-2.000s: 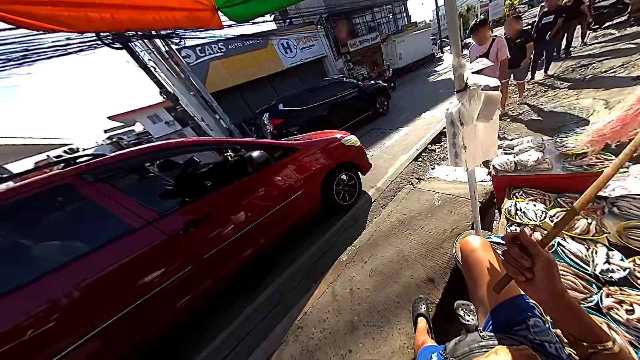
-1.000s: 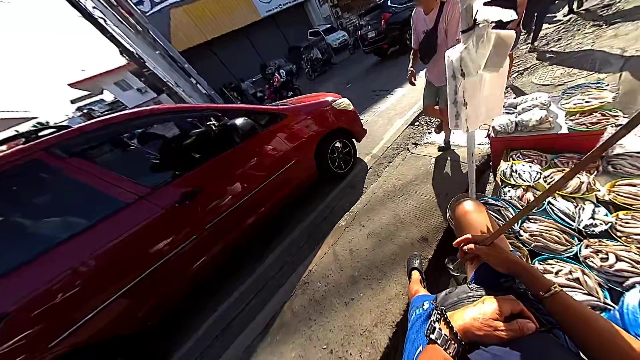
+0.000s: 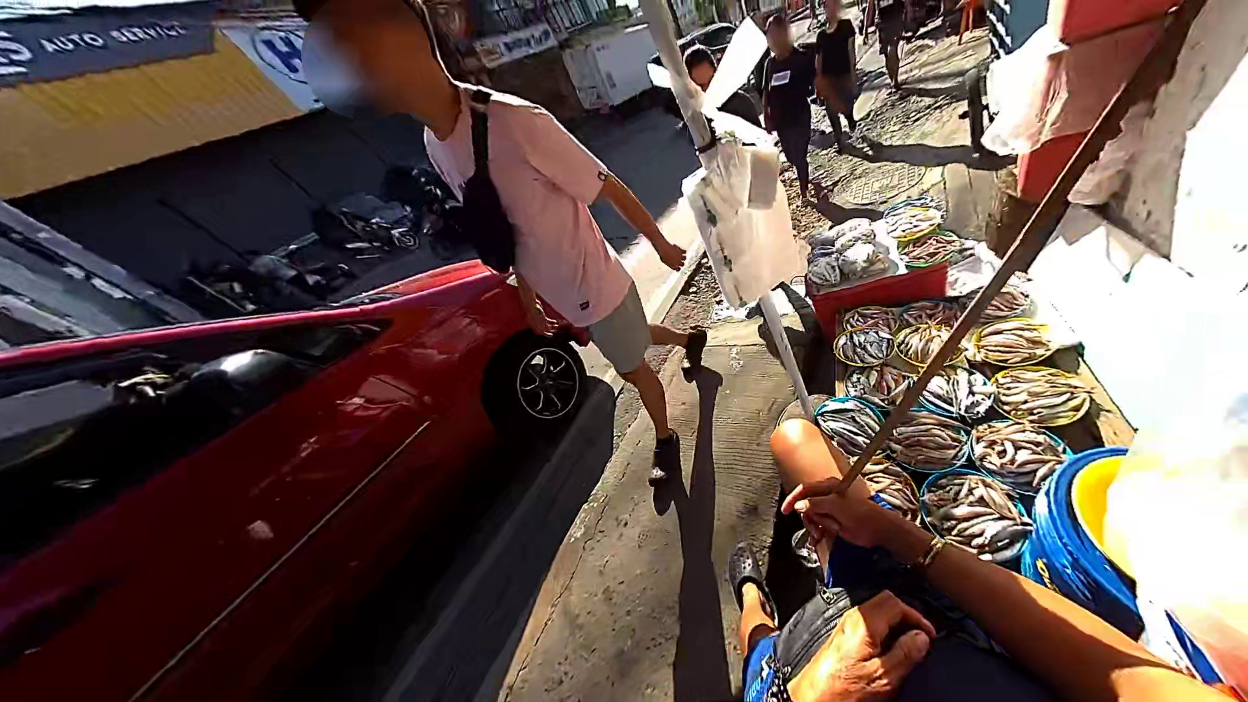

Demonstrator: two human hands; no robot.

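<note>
My right hand (image 3: 840,514), with a bracelet on its wrist, grips the lower end of a long wooden stick (image 3: 960,336), which slants up to the upper right across the fish display. My left hand (image 3: 868,648) rests near a dark bag (image 3: 814,624) on my lap, fingers loosely curled and nothing visible in them. Round baskets of small fish (image 3: 975,512) stand in rows to the right of my knee. Bagged fish (image 3: 846,252) lie on a red container (image 3: 877,292) farther off. Clear plastic bags (image 3: 746,224) hang from a metal pole (image 3: 785,351) beyond my knee.
A person in a pink shirt (image 3: 561,205) walks along the pavement (image 3: 624,585), beside a red car (image 3: 292,487). Blue buckets (image 3: 1082,536) stand at my right. Other people (image 3: 790,97) are farther up the street. A white sheet (image 3: 1160,361) borders the fish at the right.
The person in pink has come much nearer, between the pole and the red car. My left hand, unseen two seconds ago, now lies on my lap. The stick remains in my right hand.
</note>
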